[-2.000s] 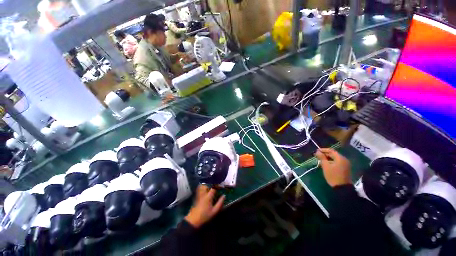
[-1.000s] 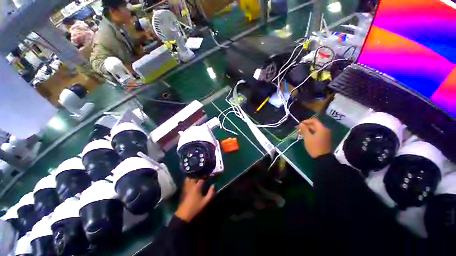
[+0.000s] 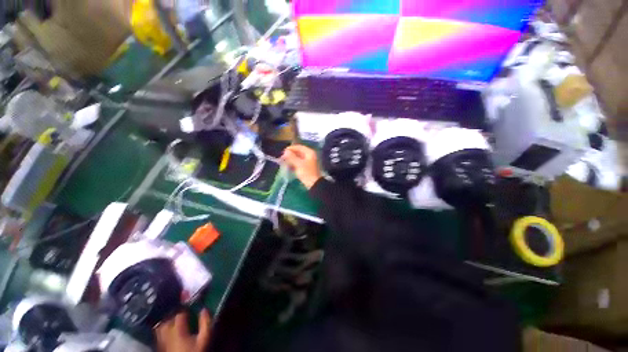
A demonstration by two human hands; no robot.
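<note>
The view is blurred. A dome camera (image 3: 141, 292) with a white hood and a black ball showing pale LED dots stands on the green bench at lower left. My left hand (image 3: 182, 333), partly cut off by the bottom edge, is at the ball's lower right side; its thumb is apart and the other fingertips are partly hidden. My right hand (image 3: 301, 163) is near the centre, with fingertips pinched on a thin white lead (image 3: 270, 158) from the cable tangle. An orange block (image 3: 204, 236) lies right of the dome camera.
Three dome cameras (image 3: 397, 165) stand in a row below the keyboard (image 3: 385, 97) and bright monitor (image 3: 413, 34). A yellow tape roll (image 3: 520, 230) lies at right, below a white instrument (image 3: 534, 130). Brown cartons (image 3: 592, 240) stand far right. A bench gap lies between my hands.
The view has swung right, so the whole keyboard, the third camera and the tape roll now show. My left hand stays at the dome camera; my right hand stays pinched near the cables.
</note>
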